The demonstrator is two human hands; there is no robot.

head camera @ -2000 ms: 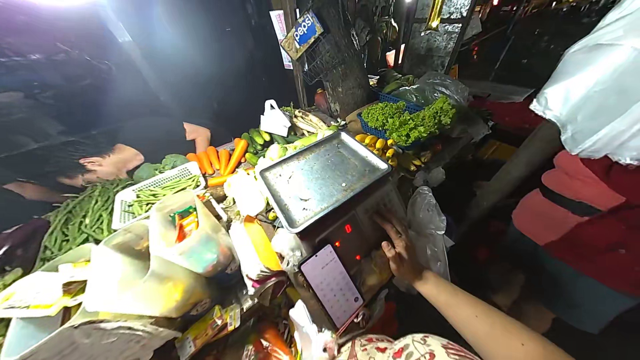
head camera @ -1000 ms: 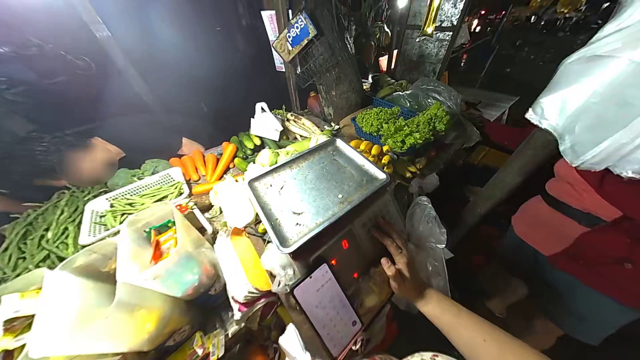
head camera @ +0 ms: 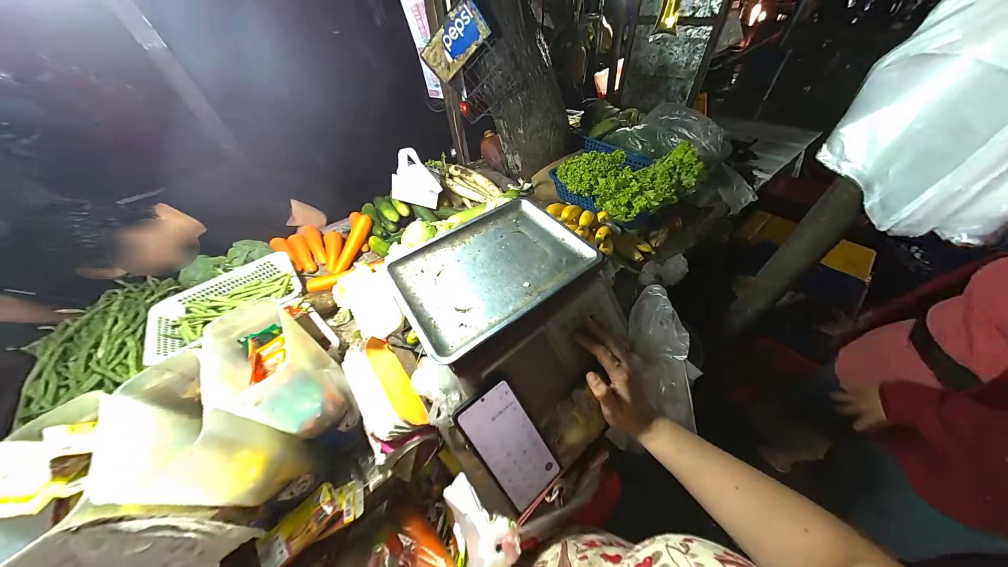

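My right hand [head camera: 618, 386] rests on the right part of the dark front panel of a weighing scale, its fingers apart and holding nothing. Above the panel lies the scale's rectangular metal tray [head camera: 494, 276], bare but for small specks. A smartphone [head camera: 508, 445] with a lit screen leans against the lower front of the scale, left of my right hand. A clear plastic bag [head camera: 660, 335] hangs beside the scale, just right of the fingers. My left hand is out of view.
Carrots [head camera: 354, 240], cucumbers [head camera: 384, 214], green beans [head camera: 98, 342] and a white basket [head camera: 161, 327] lie left of the scale. Yellow fruits [head camera: 583, 220] and leafy greens [head camera: 650, 185] sit behind it. Plastic containers [head camera: 268, 370] stand at left. A person [head camera: 945, 378] is at right, another person [head camera: 157, 236] at left.
The red digits lit on the scale's panel in both earlier frames no longer show. My right hand stays at the panel.
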